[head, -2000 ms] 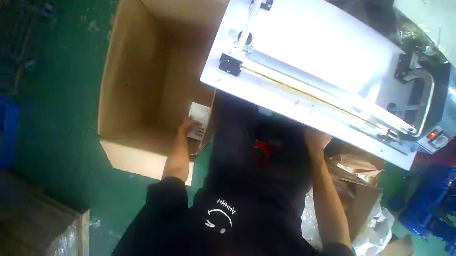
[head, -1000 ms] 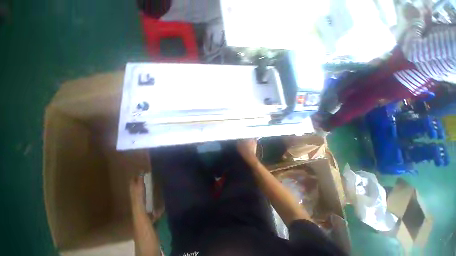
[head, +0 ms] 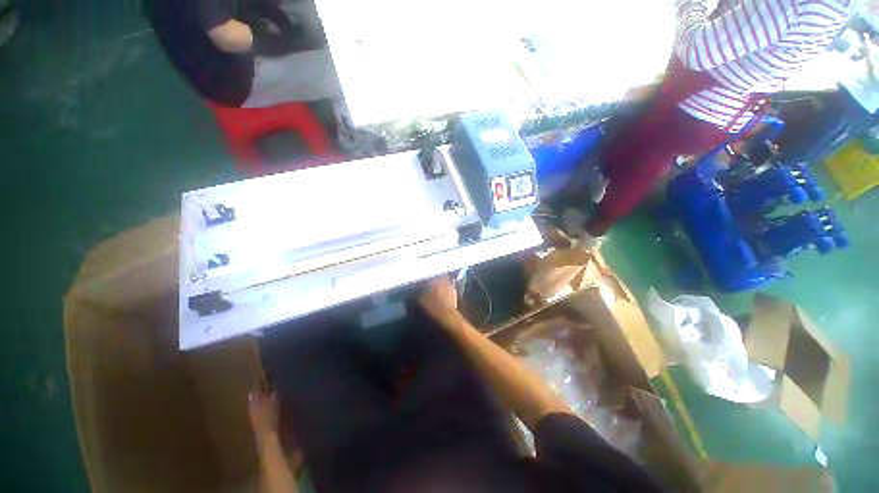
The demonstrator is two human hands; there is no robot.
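Note:
The white heat sealer board (head: 328, 217) lies in front of my lap, with a thin yellowish sealing bar (head: 361, 251) along its near side. Its blue-grey control box (head: 490, 154) stands at the right end. My left hand (head: 262, 412) is inside the right side of the large open brown carton (head: 116, 327); it is blurred and no product box shows clearly in it. My right hand (head: 439, 299) is at the near edge of the board, fingers partly hidden by it, so its hold cannot be told.
A brown carton (head: 626, 323) with crumpled clear plastic (head: 569, 376) stands at my right. Beyond it are a white plastic bag (head: 708, 351), a small open carton (head: 800, 351) and blue equipment (head: 723, 226). A bright worktable (head: 434, 58), a red stool (head: 275, 123) and two people are ahead.
The view has turned and shifted, so the sealer sits further left and the people show more. The white box seen earlier at my left hand no longer shows clearly. My right hand stays near the board's edge.

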